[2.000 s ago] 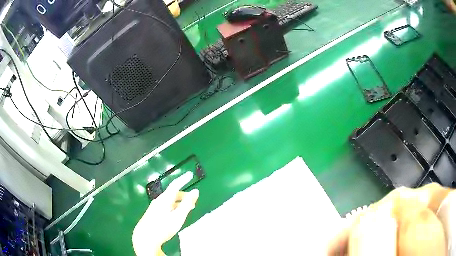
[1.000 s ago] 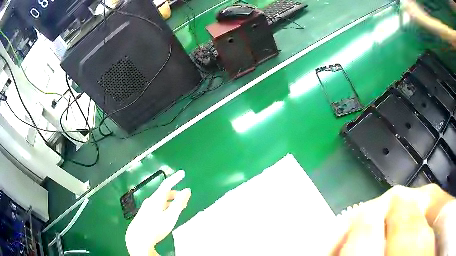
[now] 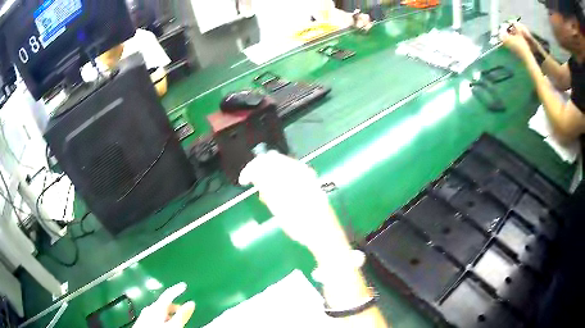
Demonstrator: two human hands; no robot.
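Observation:
My left hand [image 3: 165, 312] is at the bottom edge, overexposed and partly cut off, with its fingers apart and nothing visible in it. A black phone middle frame [image 3: 133, 314] lies on the green bench just left of it. My right hand [image 3: 279, 178] is stretched forward above the bench, in front of the dark red box. It is overexposed; a small pale bluish spot shows at its fingertips, and I cannot tell whether it holds something. Another dark frame [image 3: 328, 188] shows beside the right wrist, mostly hidden by the arm. The white sheet [image 3: 272, 306] lies between the hands, cut off below.
A large black pocketed tray [image 3: 417, 221] is at right. A black computer tower [image 3: 115, 150], the red box [image 3: 228, 131] with a mouse [image 3: 242, 100], and a keyboard [image 3: 301, 96] stand beyond the pale strip [image 3: 192, 229]. More frames lie farther off. A person works at upper right.
The view has tilted up and shifted right. My right hand has moved from the lower right, over the sheet, forward to near the red box. My left hand stays beside the nearest frame.

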